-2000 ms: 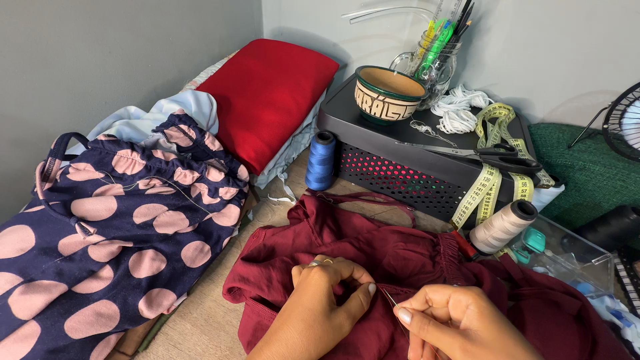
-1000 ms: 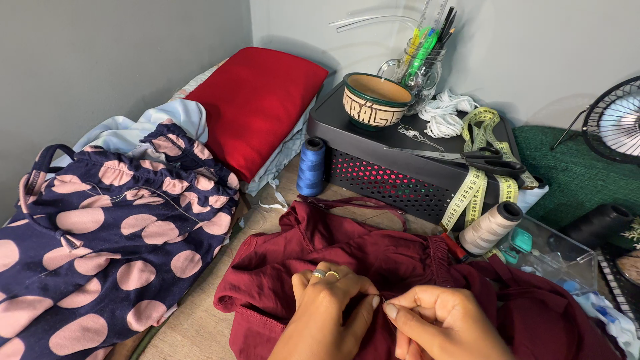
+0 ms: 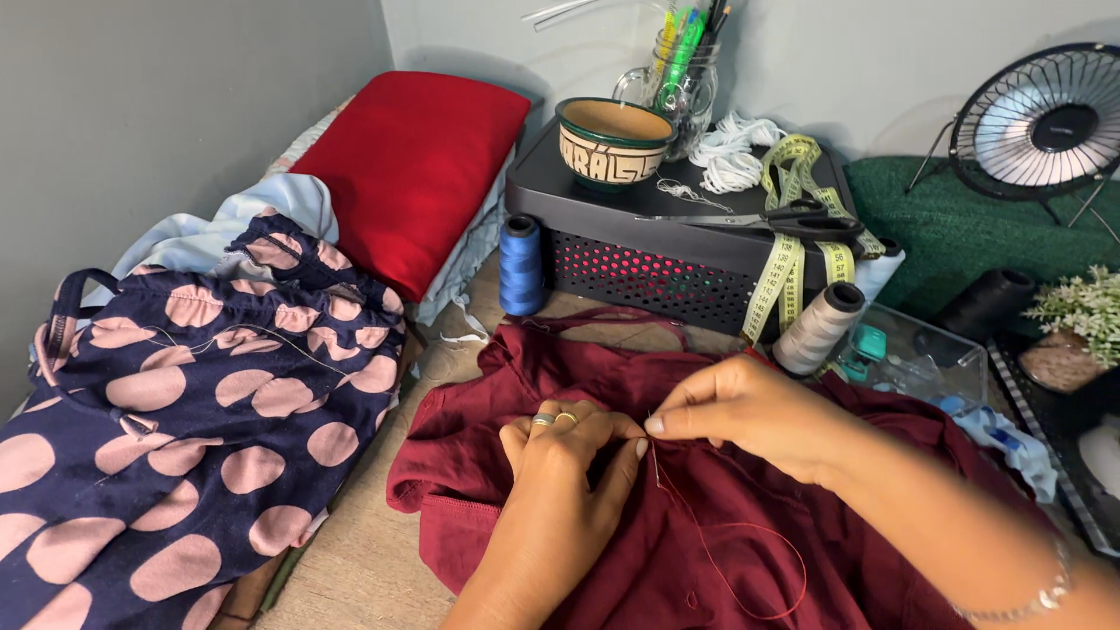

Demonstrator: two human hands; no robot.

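Maroon fabric point(image 3: 525, 376) lies gathered on the wooden table, a garment by its strap and seams. My left hand point(image 3: 569, 464), with rings on its fingers, pinches a fold of it between thumb and forefinger. Close by on the right, my right hand point(image 3: 744, 416) has thumb and forefinger closed at the same fold, by a thin upright tip. A sewing needle point(image 3: 656, 468) shows just below the fingertips, and red thread point(image 3: 801, 560) loops from it over the cloth. Exactly what the right fingertips grip is too small to tell.
A polka-dot garment point(image 3: 245, 394) and a red folded cloth point(image 3: 411, 166) lie left. Behind stand a blue thread spool point(image 3: 521, 267) and a black box point(image 3: 656, 271) bearing a bowl point(image 3: 612, 144), scissors point(image 3: 787, 219) and measuring tape point(image 3: 787, 262). A beige spool point(image 3: 818, 328) and small fan point(image 3: 1063, 127) are right.
My right hand has moved up beside the left fingertips, its forearm now reaching in from the right. The needle and a loop of red thread now show plainly below the hands.
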